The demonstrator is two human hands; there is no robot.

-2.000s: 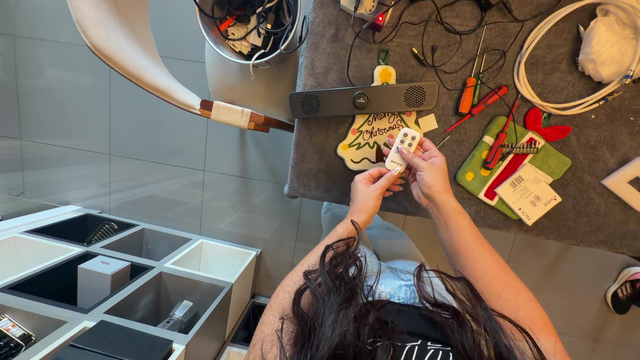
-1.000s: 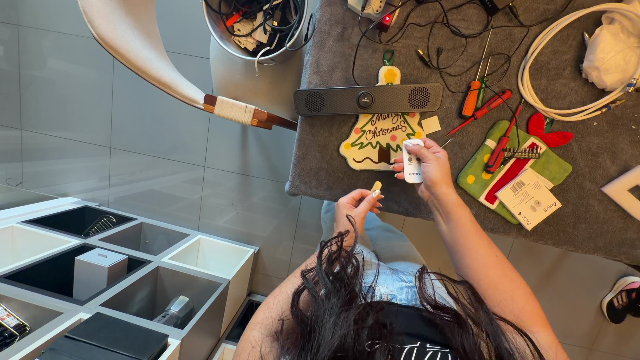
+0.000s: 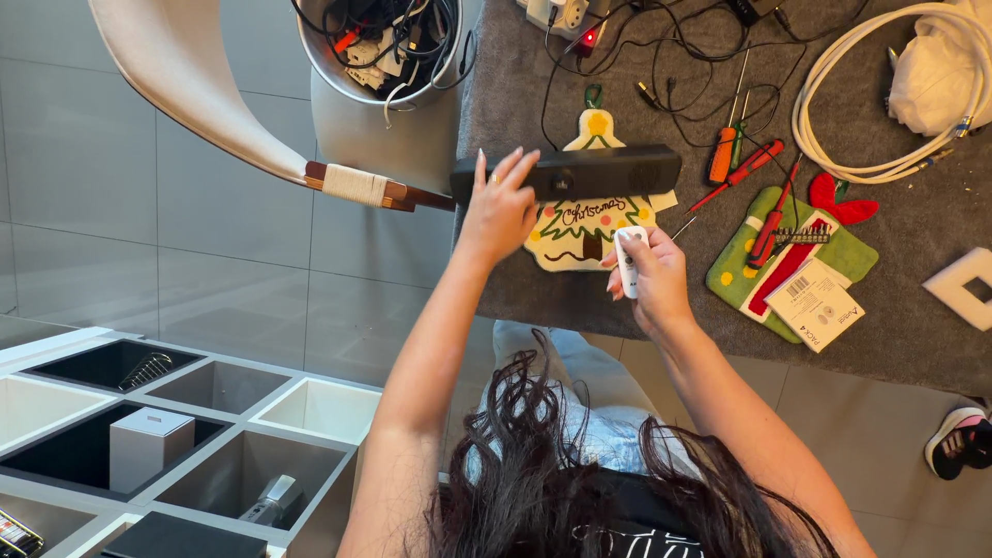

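My left hand is over the left end of a black speaker bar, fingers spread, slightly blurred; whether it presses on the bar is unclear. The bar lies across a Christmas tree-shaped felt ornament near the table's left edge. My right hand holds a small white remote control upright, its thumb on the upper part, over the ornament's lower right. To the right are an orange-handled screwdriver, a red-handled screwdriver and a green felt stocking with a white card pack on it.
Cables and a white power strip lie at the table's back, a coiled white cable at right. A metal bucket of cables stands on a chair at left. A compartment unit is lower left. A shoe shows at right.
My left hand has moved up from beside the remote to the speaker bar, whose left end now sits lower and whose face has turned. The small yellowish thing at its fingertips is no longer seen.
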